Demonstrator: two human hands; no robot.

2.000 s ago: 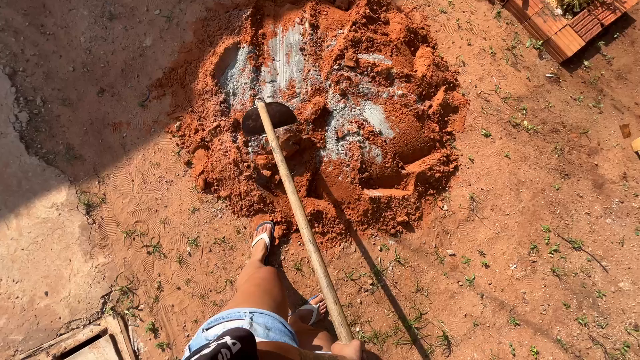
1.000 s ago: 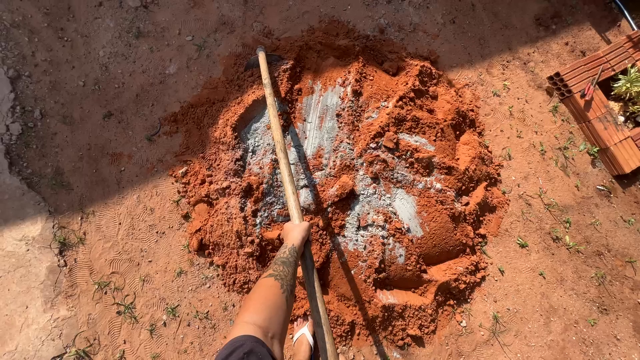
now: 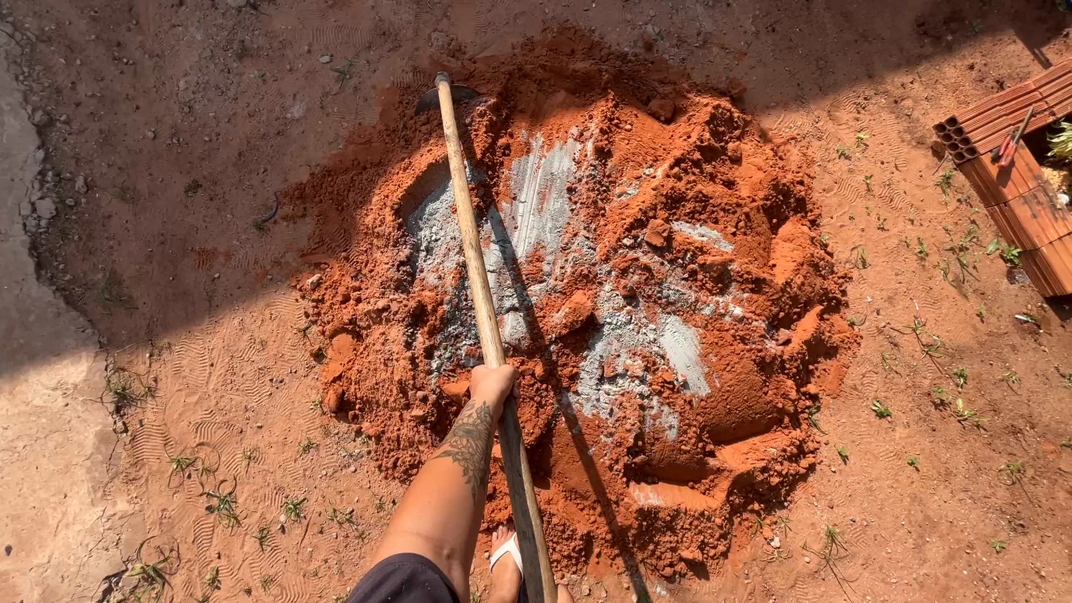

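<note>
My left hand (image 3: 492, 387) grips the long wooden handle of a hoe (image 3: 471, 226), partway along it. The dark metal hoe blade (image 3: 448, 97) rests at the far upper-left edge of a heap of red soil (image 3: 754, 335). Grey powder, like cement (image 3: 540, 193), lies in streaks and patches across the heap's middle. The handle slants over the heap's left part down to the bottom edge of the view. My right hand is not in view. A foot in a white-strapped flip-flop (image 3: 507, 548) stands at the heap's near edge.
Hollow clay bricks (image 3: 1013, 184) border plants at the right, with red-handled pliers or a similar tool (image 3: 1011, 144) on top. A broken concrete slab (image 3: 50, 444) runs along the left. Small weeds dot the trodden soil, and a shadow covers the upper left.
The hoe blade has moved from on the heap to its far edge. The left hand and forearm, not seen on the handle's middle two seconds ago, now reach forward along it.
</note>
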